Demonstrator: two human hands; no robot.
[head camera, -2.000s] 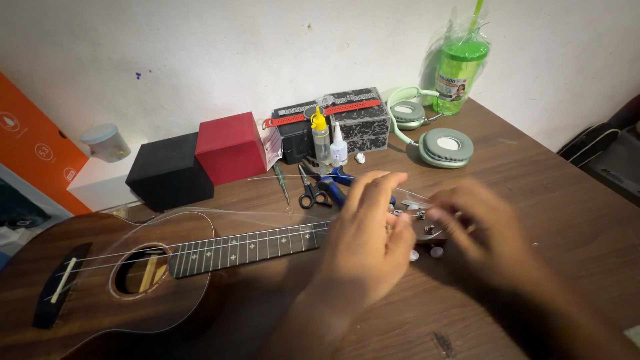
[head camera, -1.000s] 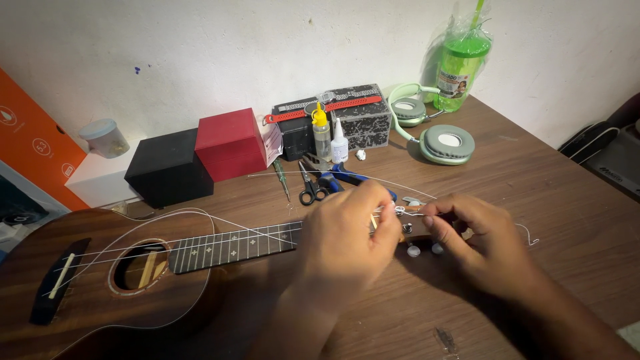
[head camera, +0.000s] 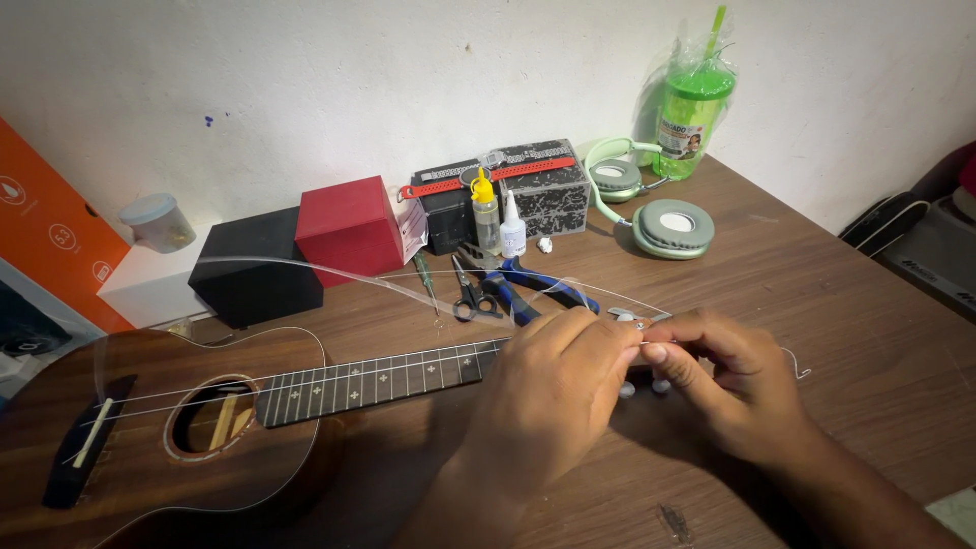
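A ukulele of dark brown wood lies face up across the table, its bridge at the left and its neck running right. My left hand is over the headstock end of the neck, thumb and forefinger pinched. Against its fingertips, my right hand pinches a thin clear string. Both hands hide most of the headstock; a few white tuner knobs show below them. Two strings run taut from the bridge along the fretboard. A loose clear string arcs above the body and neck toward my hands.
Behind the neck lie blue-handled pliers, black scissors and a small screwdriver. Farther back stand a black box, a red box, two small bottles, watches on boxes, green headphones and a green tumbler.
My right hand has moved in to meet my left fingertips. The loose string's arc has shifted, now rising higher over the ukulele body and in front of the black box.
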